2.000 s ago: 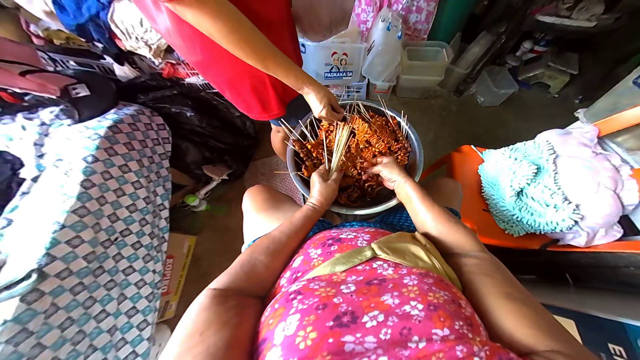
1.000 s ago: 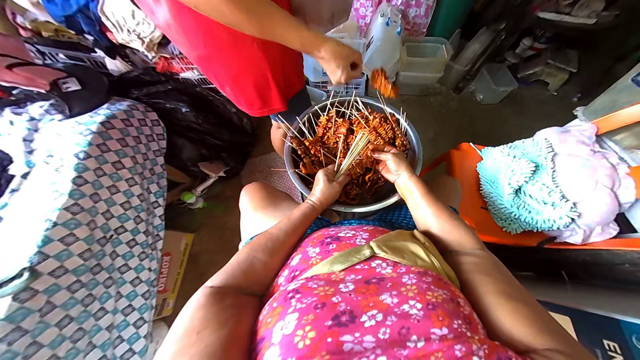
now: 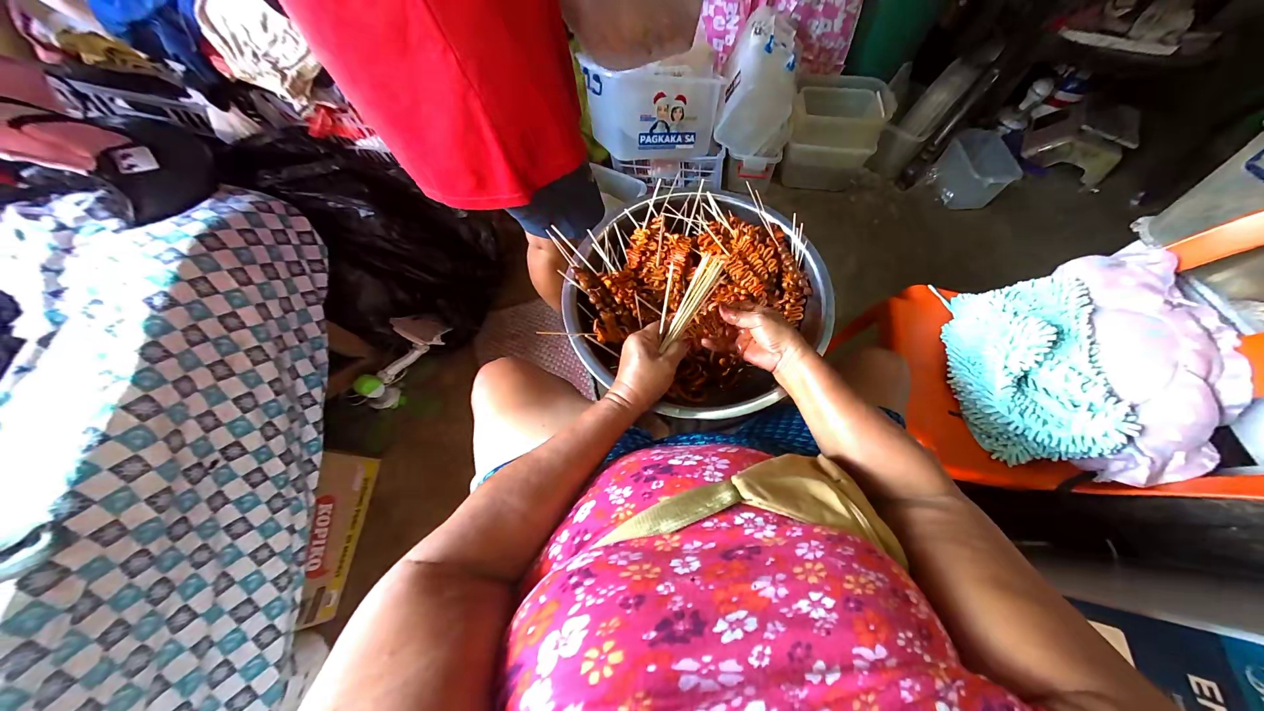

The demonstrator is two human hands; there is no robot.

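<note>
A round metal basin [image 3: 822,296] sits between my knees, full of reddish-orange marinated meat, folded in strips on thin sticks. Many skewered pieces [image 3: 755,259] lie along its far side, their bare stick ends pointing outward over the rim. My left hand [image 3: 647,367] is closed around a bundle of bamboo skewers [image 3: 699,288] that fans up over the basin. At the right inside the basin, my right hand [image 3: 758,338] has its fingers bent at the meat; whether they pinch a piece cannot be told. Loose meat [image 3: 706,380] lies in the near part, partly hidden by my hands.
A person in a red shirt [image 3: 464,99] stands close beyond the basin's left. Plastic boxes [image 3: 657,104] stand behind it. An orange bench [image 3: 923,395] holding a turquoise shaggy cloth [image 3: 1032,370] is at right. A checked cloth [image 3: 197,395] covers something at left, near a black plastic bag [image 3: 375,227].
The other person's hand, over the basin and then lifting a skewered piece out to its right, is now out of view. My left hand still holds the bundle of skewers.
</note>
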